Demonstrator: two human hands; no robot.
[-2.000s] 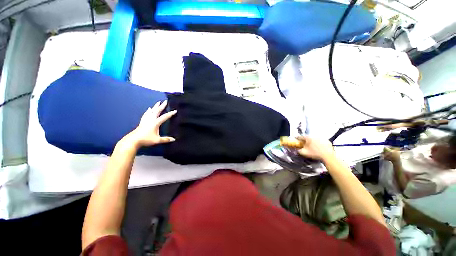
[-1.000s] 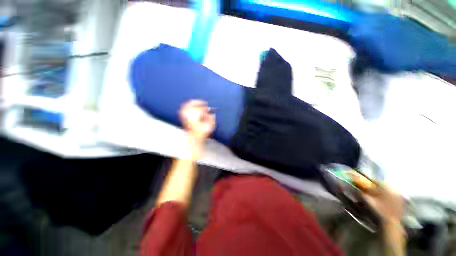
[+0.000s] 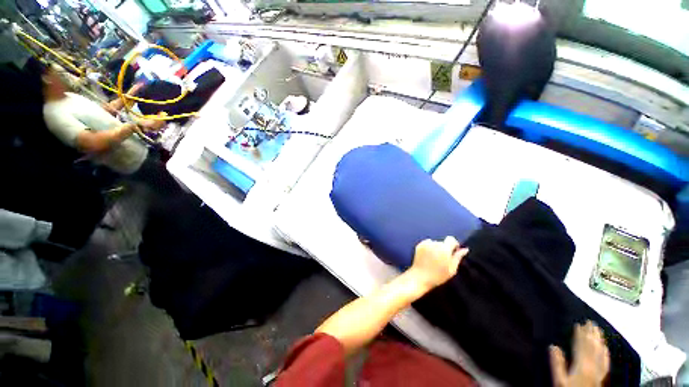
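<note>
The black trousers (image 3: 521,291) lie over the right part of the blue padded board (image 3: 400,198), whose rounded left end is bare. My left hand (image 3: 438,261) grips the edge of the black cloth at the board's front side, fingers closed. My right hand (image 3: 582,359) is at the bottom right over the black cloth, blurred, fingers apart, with nothing seen in it. The iron is not in view.
The white table (image 3: 344,261) lies under the board. A phone (image 3: 522,195) and metal tray (image 3: 619,263) are on it. Bright blue arms (image 3: 597,136) run behind. A black garment pile (image 3: 219,264) hangs at the left. Another person (image 3: 102,136) works at the far left.
The view has swung left. My left hand has closed on the cloth edge. My right hand has left the iron and moved over the black cloth.
</note>
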